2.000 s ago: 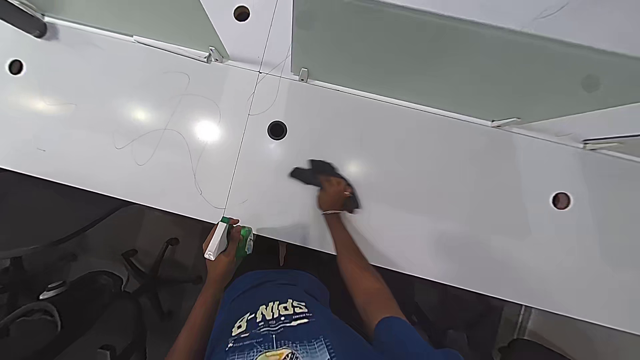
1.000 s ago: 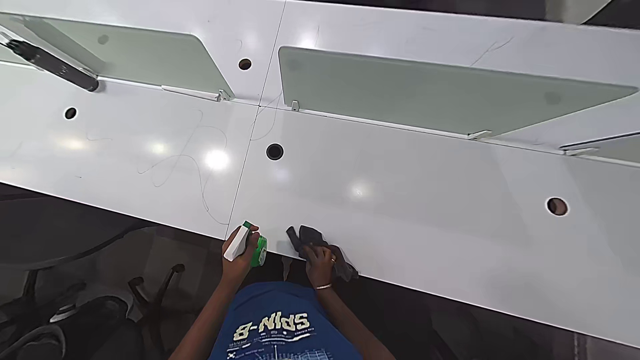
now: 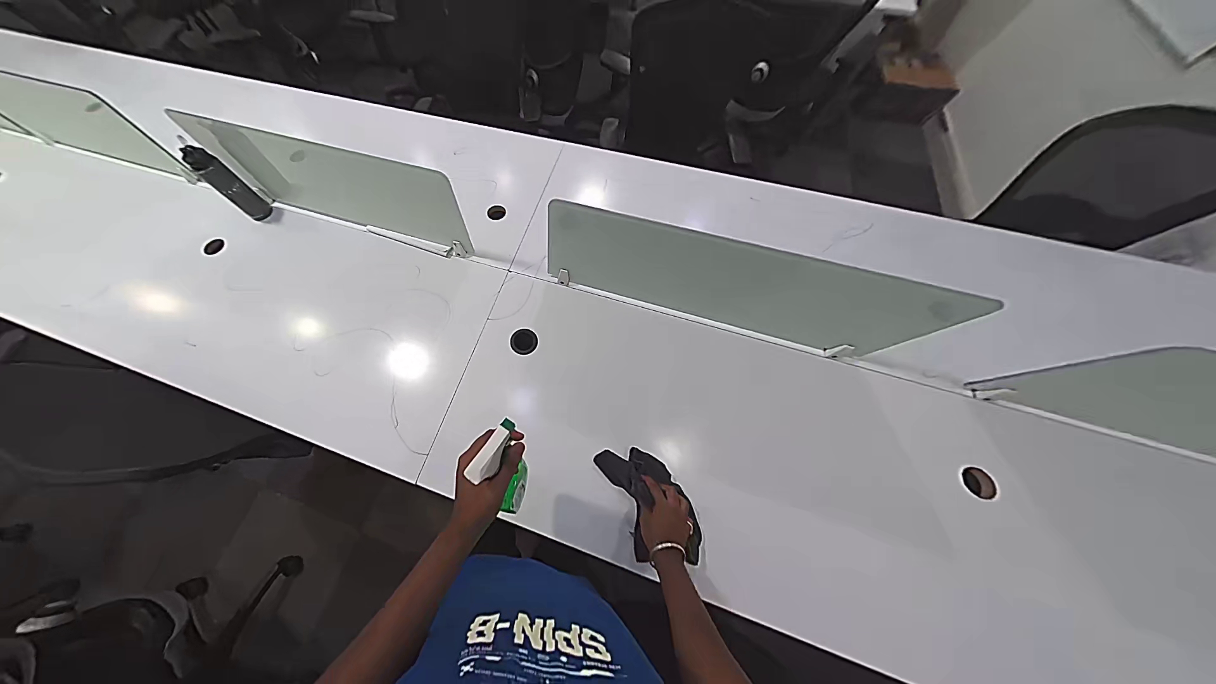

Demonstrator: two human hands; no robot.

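Note:
A green spray bottle with a white trigger head (image 3: 490, 454) is gripped in my left hand (image 3: 486, 480), above the near edge of a long white desk (image 3: 807, 475). My right hand (image 3: 668, 518) holds a dark cloth (image 3: 642, 471) against the desktop, to the right of the bottle and close to the same edge. Part of the cloth hangs out past my fingers on the left. The lower body of the bottle is partly hidden by my left hand.
Frosted glass dividers (image 3: 760, 280) run along the desk's middle. A dark bottle (image 3: 228, 185) lies near the left divider. Round cable holes (image 3: 523, 341) pierce the desktop. Office chairs (image 3: 114, 627) stand at lower left, with others (image 3: 741, 66) beyond the far edge.
My right hand and the cloth have come from farther in on the desktop back toward the near edge. The view has tilted up, showing chairs beyond the desk.

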